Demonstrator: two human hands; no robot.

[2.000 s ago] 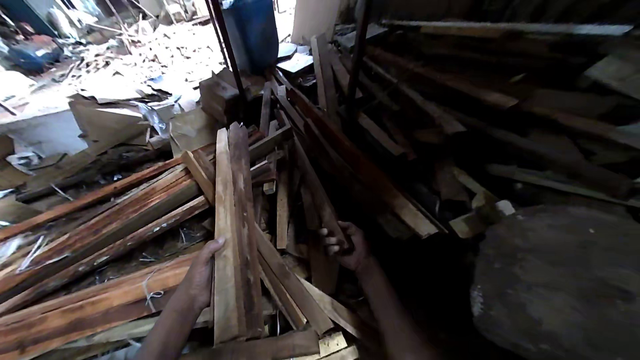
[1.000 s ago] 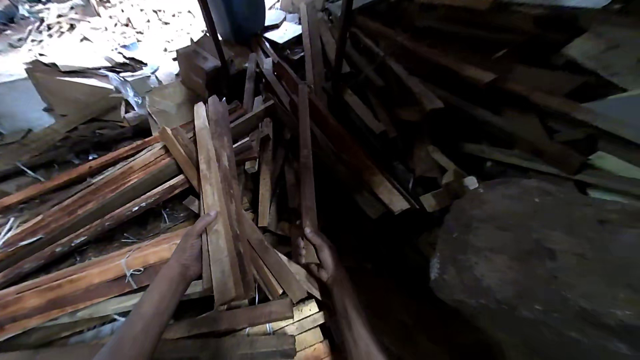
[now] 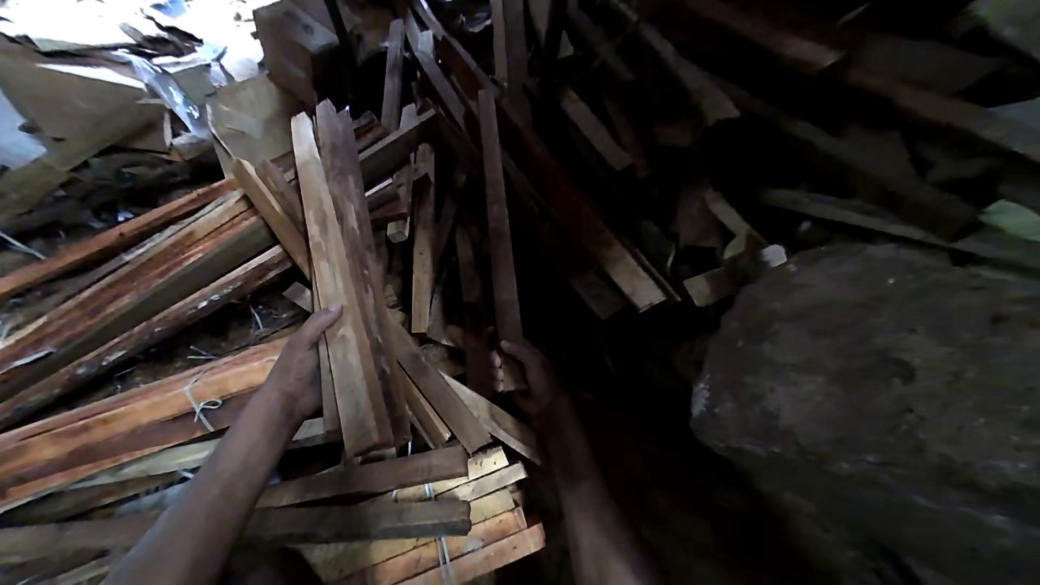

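My left hand [image 3: 307, 357] grips several upright wooden strips [image 3: 345, 325] held together, its thumb across the pale front one; its other fingers are hidden behind them. To the right, my right hand [image 3: 524, 370] is closed around the lower end of a single dark wooden strip [image 3: 498, 219] that stands nearly upright. Loose short strips [image 3: 439, 398] lie slanted between the two hands. Below them is a bundle of sawn strips [image 3: 479, 540] tied with string, with darker pieces [image 3: 366, 520] on top of it.
Reddish strips tied with string [image 3: 138, 422] and longer timbers [image 3: 154, 284] lie at the left. A large rough slab or block [image 3: 877, 390] stands at the right. Scrap timber [image 3: 601, 236] is heaped behind in shadow. Sheets of board [image 3: 81, 106] lie at the upper left.
The strip in my right hand was slanted two seconds ago and now stands nearly upright, apart from the left hand's strips. My left hand keeps its hold. The view has tilted down.
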